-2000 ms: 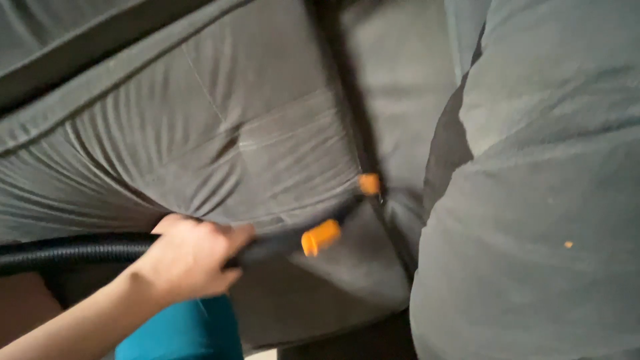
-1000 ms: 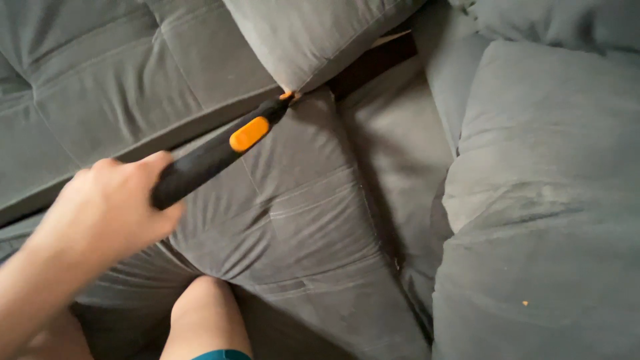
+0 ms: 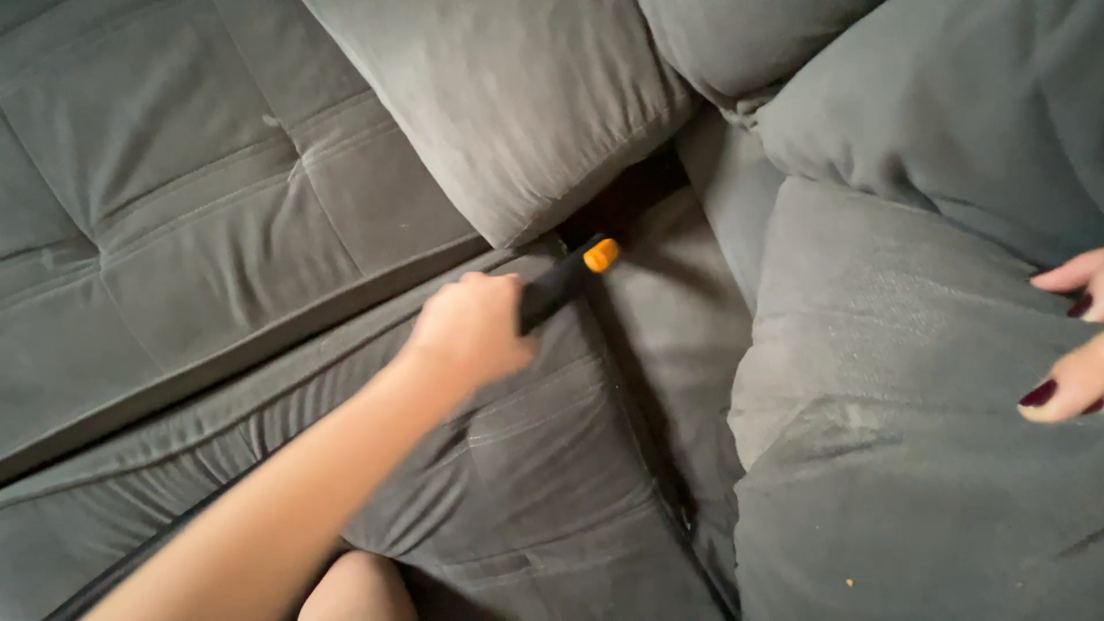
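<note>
My left hand [image 3: 470, 332] grips the black handle of a vacuum cleaner hose [image 3: 552, 297], which has an orange part [image 3: 601, 255] near its far end. That end points into the dark gap beside the corner of a light grey cushion [image 3: 526, 112]; its tip is hidden. The black hose runs back under my left forearm to the lower left. At the right edge, my right hand [image 3: 1074, 345], with dark painted nails, is partly in view, fingers apart over a large grey back cushion [image 3: 862, 388]. It holds nothing that shows.
Tufted grey seat cushions [image 3: 198, 172] of the sofa fill the left side. A deep crevice [image 3: 638, 379] runs down between the seat and the right part. A small orange crumb [image 3: 849, 582] lies on the right cushion. My bare knee [image 3: 362, 586] shows at the bottom.
My left hand has moved up and to the right with the vacuum handle, whose end has gone from the cushion's corner into the gap. My right hand has come into view at the right.
</note>
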